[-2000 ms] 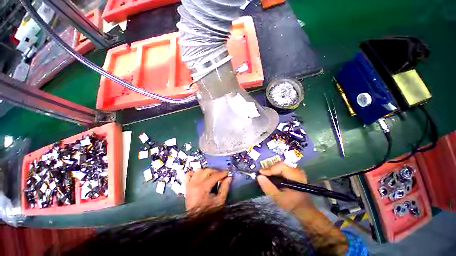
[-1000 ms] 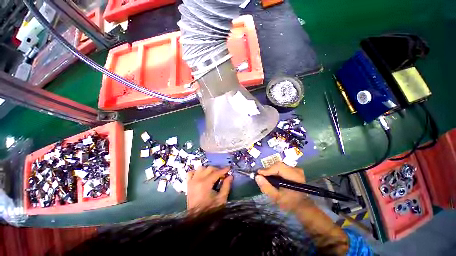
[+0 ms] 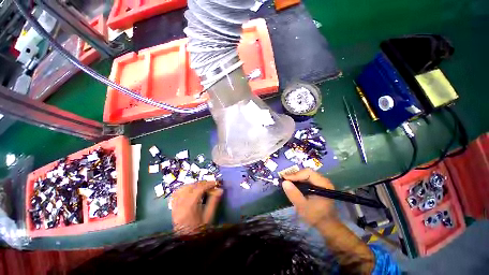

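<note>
My right hand (image 3: 313, 201) holds the black soldering iron (image 3: 343, 195) like a pen at the right part of the blue pad (image 3: 244, 196); its tip is hard to make out near the small assemblies. My left hand (image 3: 193, 204) is at the lower edge of the loose pile of assemblies (image 3: 174, 171), thumb and index finger close together. Whether it pinches a part is too small to tell. A second pile of assemblies (image 3: 304, 146) lies on the pad right of the extractor hood (image 3: 249, 134). A tan gridded piece (image 3: 288, 171) lies by my right fingers, partly covered.
A salmon tray heaped with assemblies (image 3: 127, 182) stands at left, a compartment tray (image 3: 126, 88) behind. Right of the hood are a round tin (image 3: 301, 100), tweezers (image 3: 356, 131), the blue soldering station (image 3: 387, 96) and yellow sponge (image 3: 437, 87). A tray of metal parts (image 3: 423, 236) is lower right.
My left hand has moved left, away from the iron tip to the loose pile. My right hand with the iron has shifted slightly and now partly covers the tan piece.
</note>
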